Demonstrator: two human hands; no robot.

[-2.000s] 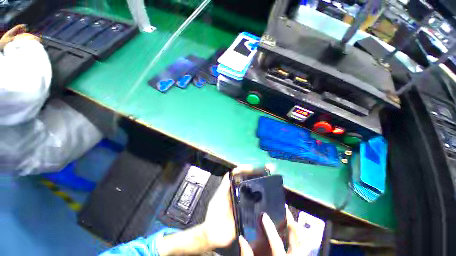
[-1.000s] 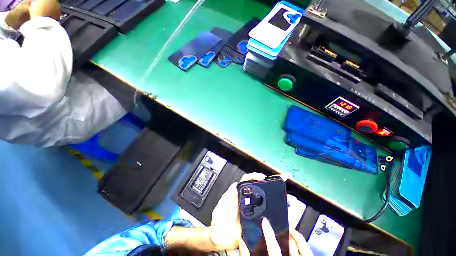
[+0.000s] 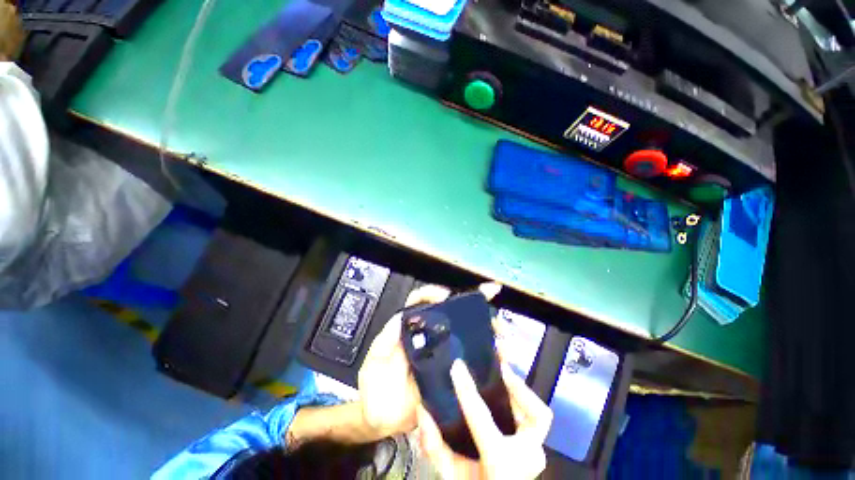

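A dark phone (image 3: pixel 459 361) with its camera corner facing up is held above the black foam tray (image 3: pixel 536 448) at my lap. My left hand (image 3: pixel 382 380) grips its left side and top edge. My right hand (image 3: pixel 497 422) is at its lower right, fingers lying on its back. In the tray, an open-backed phone body (image 3: pixel 349 309) lies at the left. A pale back cover (image 3: pixel 583 394) lies at the right, and another pale panel (image 3: pixel 518 339) is partly hidden behind my right hand.
Blue liners (image 3: pixel 577 199) lie on the green bench (image 3: pixel 309 169) before the black press (image 3: pixel 553 112). Light-blue sheets (image 3: pixel 743 248) stand at its right end, cards (image 3: pixel 422 52) at its left. Another person's sleeve (image 3: pixel 28 178) is far left; a black box (image 3: pixel 220 314) sits below.
The view has shifted, so the bench and press sit higher than two seconds ago. The phone stays in both hands and is now tilted, its top leaning left. The right cover shows more fully.
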